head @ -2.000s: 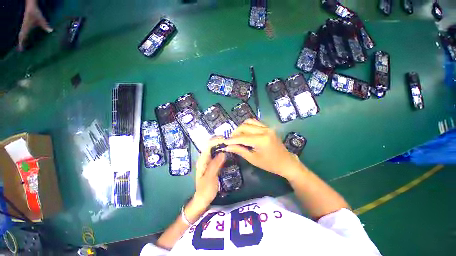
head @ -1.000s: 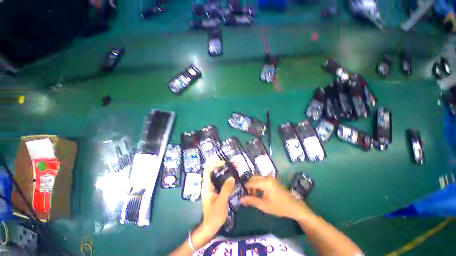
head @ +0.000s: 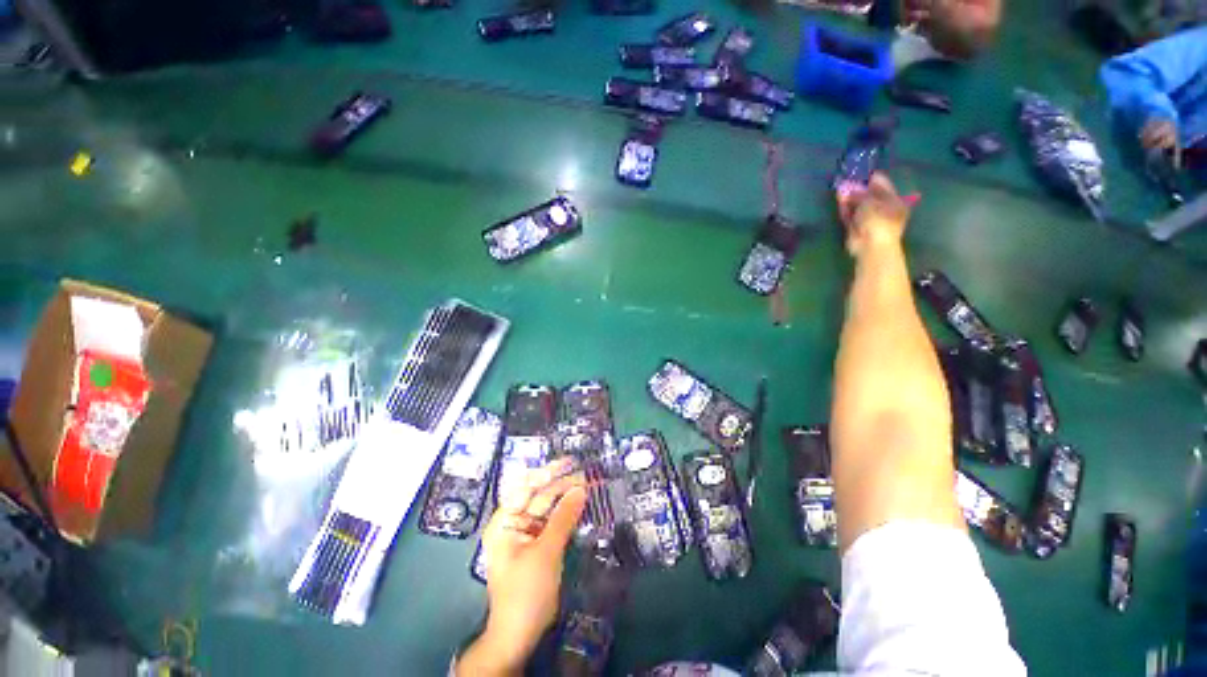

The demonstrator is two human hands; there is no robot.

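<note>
My right hand (head: 874,218) is stretched far forward over the green bench, its fingers on one end of a dark phone assembly (head: 864,152). My left hand (head: 527,536) is low at centre, palm up with bent fingers. A small dark-striped piece (head: 600,500) shows at its fingertips, over the near phones; whether the fingers grip it is unclear. Open phone housings lie in a near row, one with its board showing (head: 649,496), another beside it (head: 719,513). A dark phone (head: 586,635) lies below the left hand, partly hidden.
Striped strip sheets (head: 377,489) and a shiny plastic bag (head: 285,463) lie left. An open cardboard box (head: 166,377) holds a red-and-white packet (head: 99,430). A thin black stick (head: 757,443) lies near centre. Phones pile right (head: 980,403) and far. Beyond are a blue bin (head: 845,69) and people's hands.
My right hand has moved from beside my left hand to far forward, with a phone at its fingers. My left hand no longer holds the phone. The view has shifted toward the far side.
</note>
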